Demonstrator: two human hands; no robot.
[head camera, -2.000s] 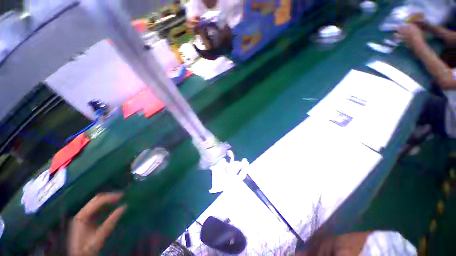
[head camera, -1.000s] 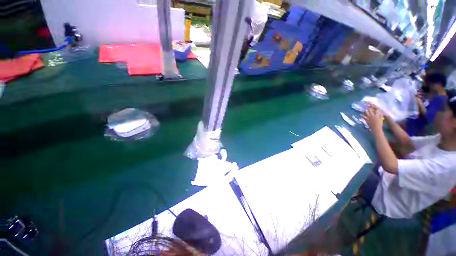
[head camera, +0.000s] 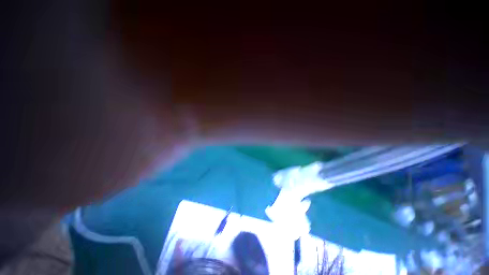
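A large dark, reddish blur (head camera: 300, 75), apparently a hand very close to the lens, covers the upper and left parts of the view. I cannot tell which hand it is or whether it holds anything. No other hand can be made out. Below the blur, a black mouse (head camera: 249, 251) lies on white paper (head camera: 195, 214). A short dark plug-like piece (head camera: 223, 222) lies on the paper, left of the mouse. A slim dark stick (head camera: 297, 253) lies right of the mouse.
A metal post (head camera: 386, 164) slants to the right, with a crumpled white bundle (head camera: 295, 196) at its foot. Green bench mat (head camera: 214, 177) surrounds the paper. A pale curved line (head camera: 110, 237) shows lower left. Blurred items (head camera: 439, 209) lie far right.
The dark blur now covers much of the view. The view has tilted, so the post slants right. The coworkers and the bagged unit on the mat no longer show clearly.
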